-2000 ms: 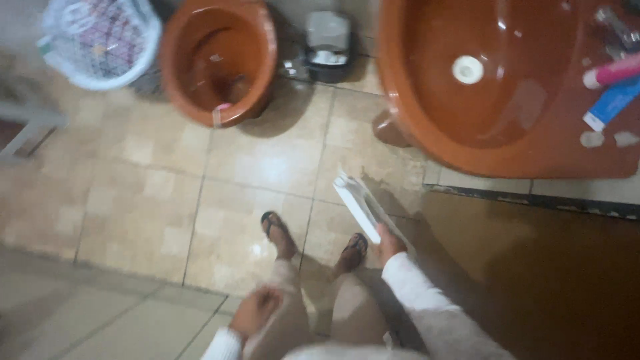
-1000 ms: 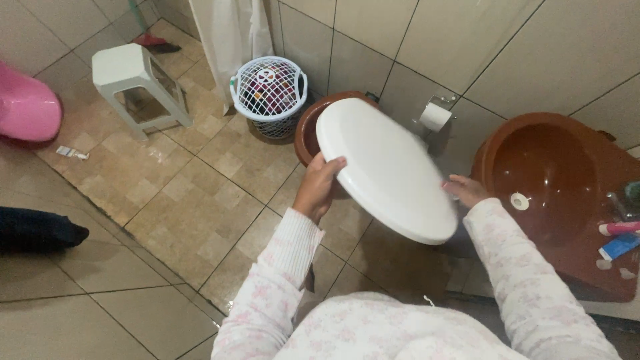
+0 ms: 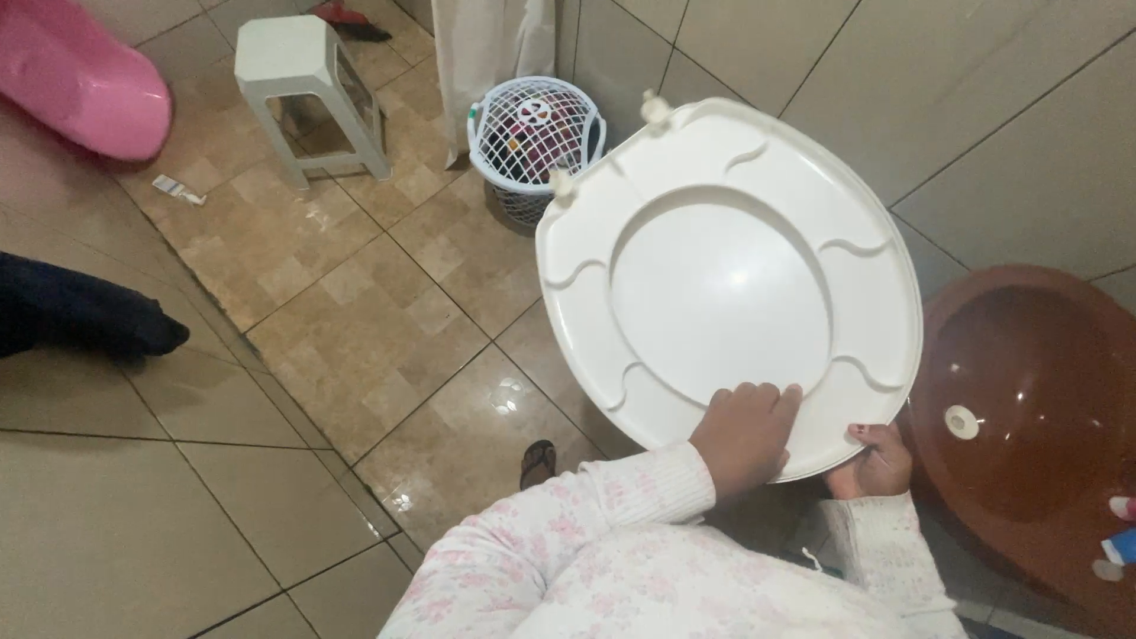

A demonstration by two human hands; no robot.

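A white plastic toilet seat with its lid [image 3: 728, 293] is held up in front of me, underside facing the camera, with two hinge fittings at its upper left edge. My right hand [image 3: 874, 461] grips the lower right rim, thumb on the near face and the other fingers hidden behind. My left hand [image 3: 747, 435] lies over the lower part of the seat, fingertips at the inner ring's edge; whether it grips the rim cannot be told. The toilet bowl is not visible now.
A brown washbasin [image 3: 1021, 355] is at the right. Beyond the seat stands a lidded laundry basket [image 3: 524, 186] beside a white curtain [image 3: 497, 62]. A white plastic stool [image 3: 284, 53], a pink tub [image 3: 98, 80], a small tube [image 3: 179, 189] and dark cloth [image 3: 80, 302] are to the left.
The seat has been turned so its ringed underside with hinges faces the camera. My left hand has moved from its left edge to the bottom, close to my right hand.
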